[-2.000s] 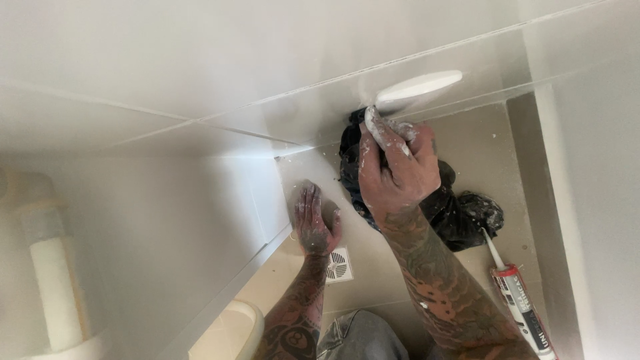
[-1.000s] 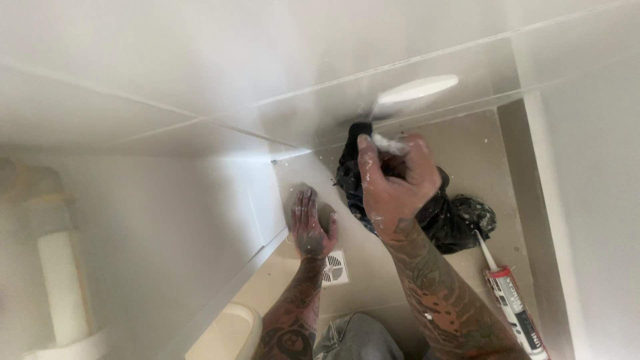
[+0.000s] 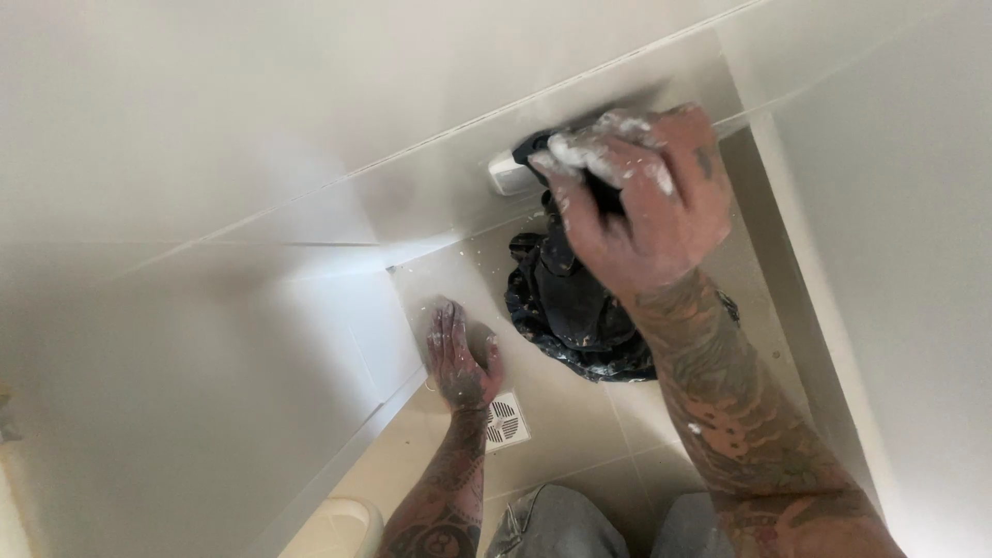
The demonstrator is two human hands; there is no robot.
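Observation:
My right hand (image 3: 643,186), its fingers smeared with white paste, pinches a fold of a black cloth (image 3: 573,302). That fold lies against a white oval fixture (image 3: 513,173) low on the tiled wall and covers part of it. The rest of the black cloth, speckled with pale bits, hangs and bunches over the floor below the hand. My left hand (image 3: 463,353), also marked with white, rests flat on the floor tiles near the corner, fingers together and thumb apart, holding nothing.
A square white floor drain grate (image 3: 508,421) sits beside my left wrist. Glossy wall panels (image 3: 310,372) close in on the left, and a pale wall edge (image 3: 821,294) stands at the right. A rounded cream rim (image 3: 345,519) shows at the bottom left. My knees are at the bottom edge.
The black cloth now reaches the white oval fixture, which was uncovered before. My right hand has moved up to it. My left hand stays on the floor. The sealant tube seen at the right earlier is no longer visible.

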